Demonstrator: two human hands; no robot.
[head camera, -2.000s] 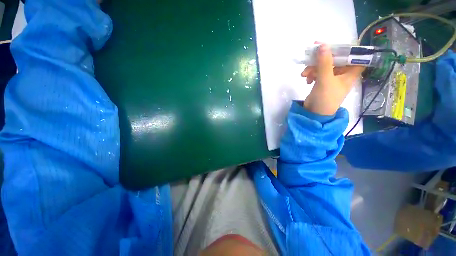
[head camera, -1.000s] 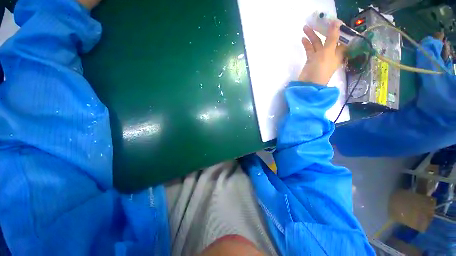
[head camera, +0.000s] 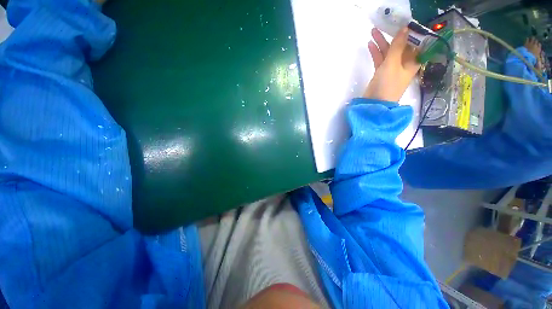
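Note:
My right hand (head camera: 392, 67) holds the glue syringe (head camera: 417, 35) over the upper part of the white paper sheet (head camera: 330, 96). The syringe is a clear-white tube with a dark and white label and a green cap at its rear. Its front end is hard to tell against the white sheet. A whitish piece with a small dark round spot (head camera: 387, 11) shows beside my fingers; I cannot tell what it is. My left hand is cut off by the top edge; only a sliver of skin shows past the sleeve.
The grey dispenser box (head camera: 474, 66), with a red light and yellow label, stands right of the sheet. A yellowish hose (head camera: 505, 76) and a thin black cable run by it. White specks (head camera: 268, 102) dot the green bench (head camera: 200, 90). Another person's blue sleeve (head camera: 514, 133) is at the right.
My right hand has moved up with the syringe, which has gone from nearly level to slanted in the picture. The whole view has shifted, moving the sheet and box left and up. My left sleeve sits higher.

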